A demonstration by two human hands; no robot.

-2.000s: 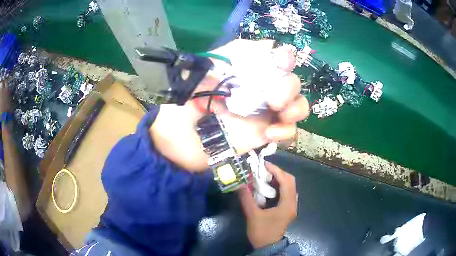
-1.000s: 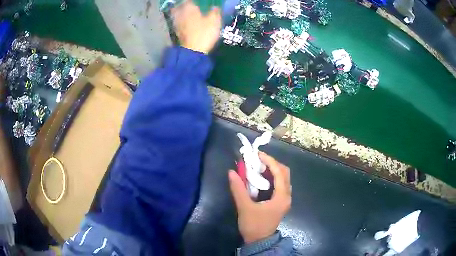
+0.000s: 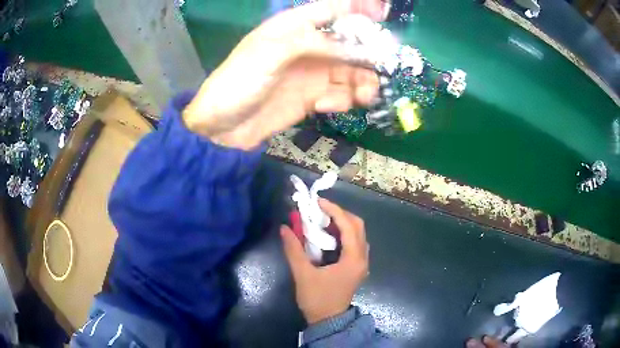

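Note:
My left hand (image 3: pixel 285 85), in a blue sleeve, is raised over the green belt with a wired board assembly (image 3: pixel 391 88) at its fingers. The assembly's white part and yellow block (image 3: pixel 408 115) show, but it is blurred and partly merges with the pile behind. My right hand (image 3: pixel 328 272) is low over the dark bench, closed around a red-handled tool wrapped in white (image 3: pixel 315 221). Two loose white ends stick up from the wrapping. The tool's tip is not visible.
More assemblies (image 3: pixel 454 82) lie on the belt. The chipped belt edge (image 3: pixel 421 187) crosses the view, and a grey post (image 3: pixel 153 51) stands behind my left arm. A cardboard tray (image 3: pixel 85 234) with a yellow ring is left. Another person's fingers (image 3: pixel 484 342) touch white scrap (image 3: pixel 537 304).
My left hand has come back from beside the post, moved right and now has an assembly at its fingers. My right hand still holds the wrapped tool. Fingers have appeared by the white scrap.

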